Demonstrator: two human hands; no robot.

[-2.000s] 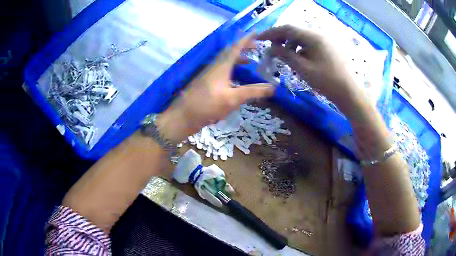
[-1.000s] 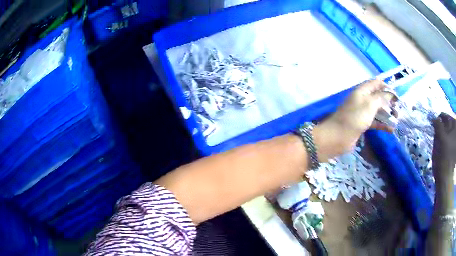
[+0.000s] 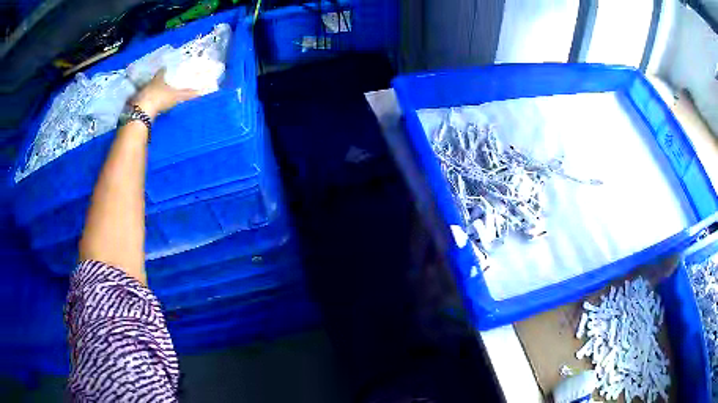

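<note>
My left hand (image 3: pixel 163 96) reaches into the top tray of the stacked blue trays (image 3: pixel 203 130) at the upper left. Its fingers touch crumpled white plastic film (image 3: pixel 193 72) over pale parts (image 3: pixel 75 118); whether they grip it I cannot tell. My right hand is out of the picture. A blue tray (image 3: pixel 575 285) with a white liner sheet (image 3: pixel 606 165) holds a stringy heap of greyish-white pieces (image 3: pixel 500 185) at its left end.
Loose white plastic strips (image 3: pixel 626 338) lie on the brown cardboard (image 3: pixel 543 338) at the lower right. The cloth-wrapped hammer head (image 3: pixel 576 387) is cut off by the bottom edge. Another tray of parts (image 3: pixel 706 287) shows at the right edge. A dark gap separates bench and stack.
The view has turned left. My left hand has moved from the bench trays to the film in the stacked tray. My right hand has left the picture.
</note>
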